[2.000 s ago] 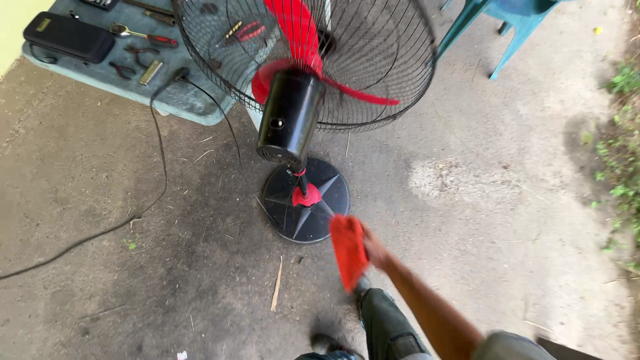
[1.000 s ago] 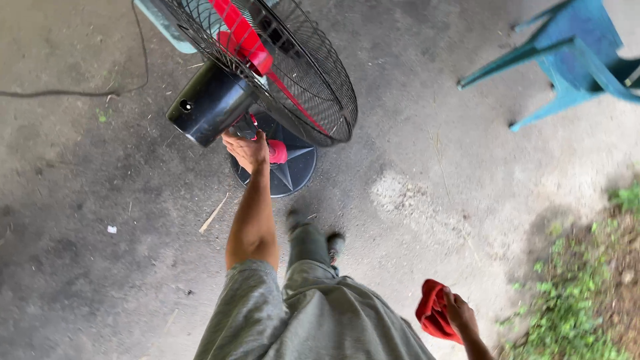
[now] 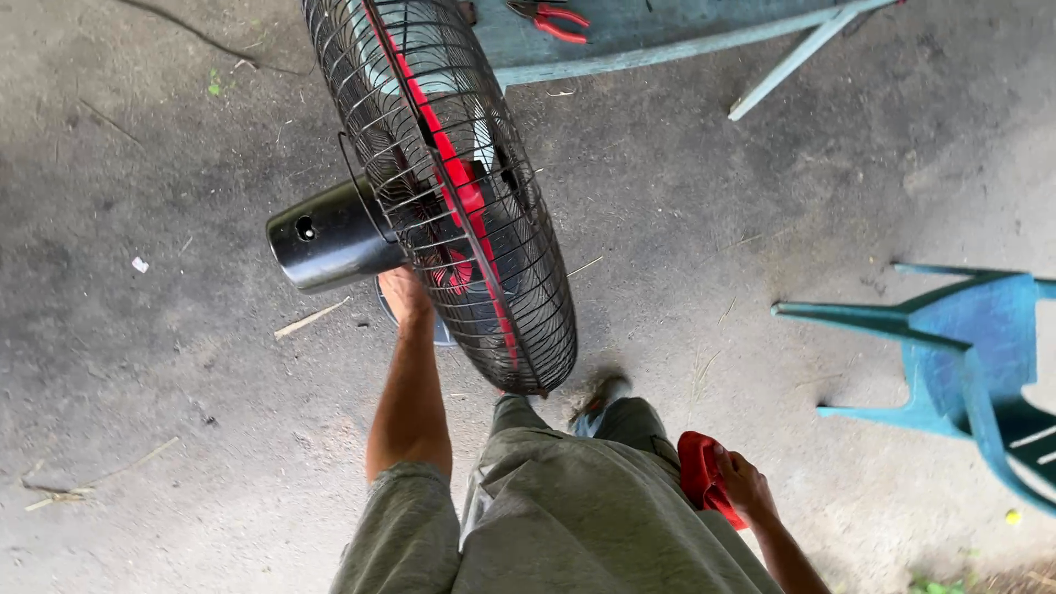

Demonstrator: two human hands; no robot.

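A black pedestal fan with red blades stands in front of me, its wire cage [image 3: 528, 330] turned toward the right and its black motor housing [image 3: 334, 239] on the left. My left hand [image 3: 406, 293] is under the housing, at the fan's stand; the fingers are hidden behind housing and cage, but in the view of a second ago they close around the stand. Only a rim of the round base [image 3: 443, 332] shows below the cage. At my right side, my right hand [image 3: 742, 483] grips a folded red cloth [image 3: 700, 470].
A worn blue-green table [image 3: 627, 51] is at the top, with red-handled pliers [image 3: 561, 21] on it and a slanting leg [image 3: 784, 70]. At right stands a blue-green plastic chair [image 3: 969, 330]. A dark cord [image 3: 194, 31] runs along the concrete floor at upper left.
Two seconds ago the red cloth was held out near the fan's base; now it is at my right side. My left hand has come to the stand, and the fan's head faces further right.
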